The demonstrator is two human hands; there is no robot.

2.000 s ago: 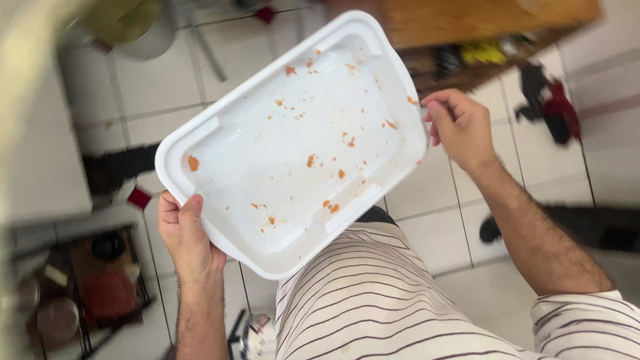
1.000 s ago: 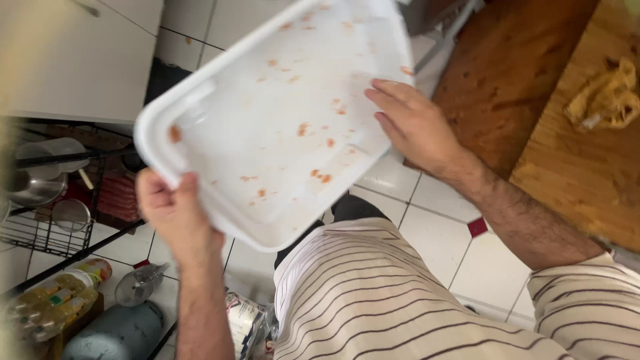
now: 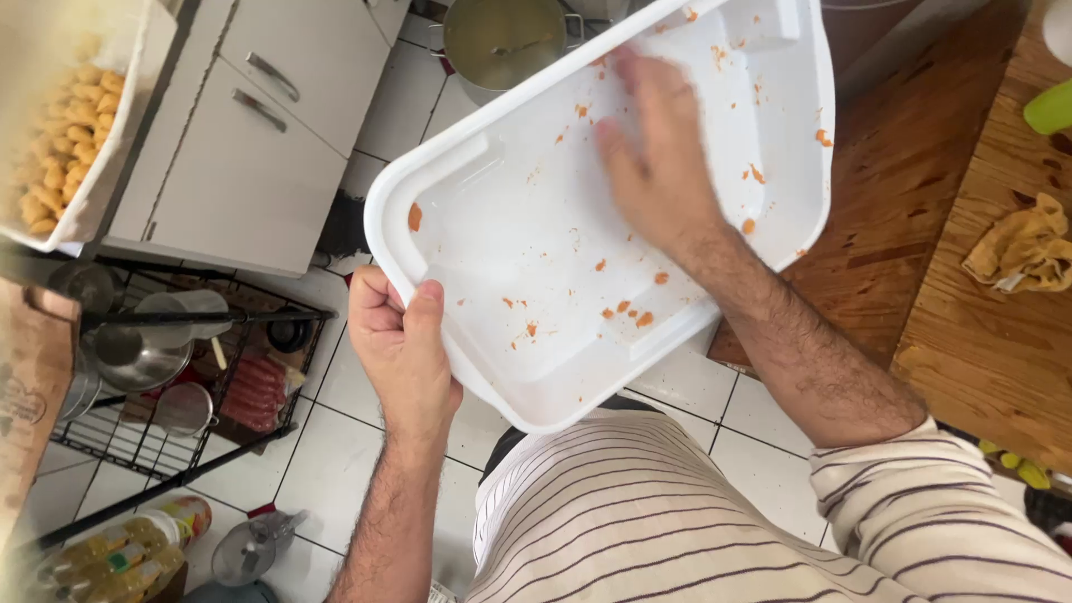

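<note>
A large white plastic tub (image 3: pixel 536 226) is tilted in front of my body, with orange crumbs and smears scattered over its inside. My left hand (image 3: pixel 406 343) grips its rim at the lower left, thumb over the edge. Over the tub's inner floor, near the upper side, is my right hand (image 3: pixel 662 151), blurred, with thumb and fingers apart and nothing held. Whether its fingertips touch the plastic I cannot tell. An orange bit (image 3: pixel 414 217) clings near the left corner.
A metal pot (image 3: pixel 502 42) stands beyond the tub. At the left are a white cabinet (image 3: pixel 243 134), a container of orange-brown pieces (image 3: pixel 67 151) and a wire rack (image 3: pixel 243 314) with bowls. A yellow cloth (image 3: pixel 1023 245) lies on the wooden table (image 3: pixel 971 335) at the right.
My right hand was at the tub's right rim two seconds ago, then over its right part; now it is farther in, over the upper side. My left hand keeps its hold. The view has turned.
</note>
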